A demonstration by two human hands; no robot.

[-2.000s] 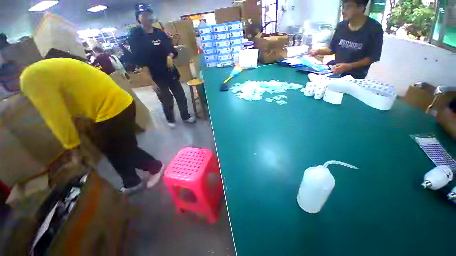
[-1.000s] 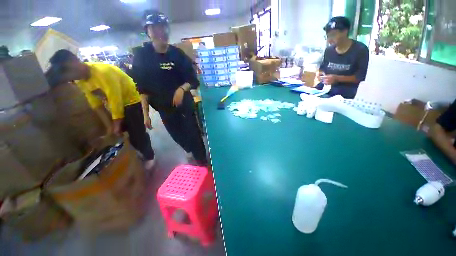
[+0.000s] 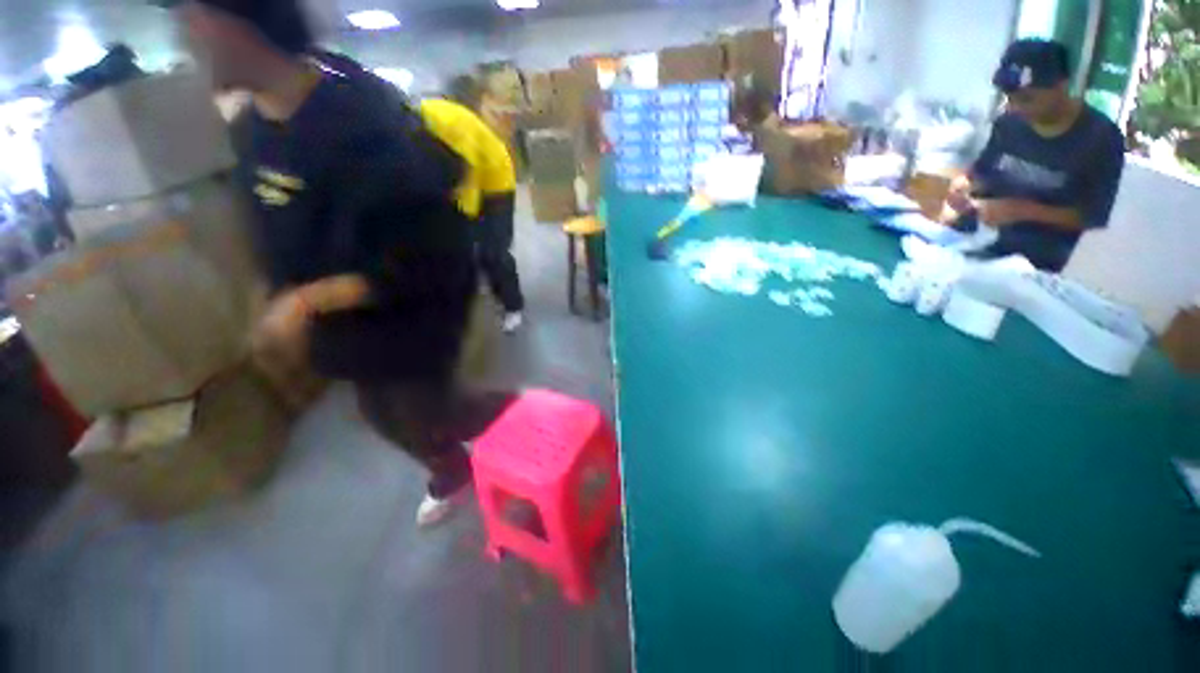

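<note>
Neither of my hands is in the picture. A translucent white squeeze bottle (image 3: 898, 586) stands nearest in front of me on the green table (image 3: 737, 526); its thin bent spout points right. At the right rim a white object (image 3: 1192, 593), cut off by the edge, lies on the table; it is too cropped to tell what it is. Above it a small piece of a pale sheet (image 3: 1190, 479) shows at the rim.
Pale green pieces (image 3: 750, 267), a yellow-handled brush (image 3: 680, 224) and a curved white strip (image 3: 1053, 316) lie farther back. A pink stool (image 3: 546, 454) stands left of the table. A person in black (image 3: 355, 224) bends beside cartons (image 3: 145, 309); another (image 3: 1053, 171) stands behind the table.
The view has shifted, moving the bottle right and the bulb-shaped camera mostly or wholly out. The person in black has come closer at left; the person in yellow is now behind them, away from the carton.
</note>
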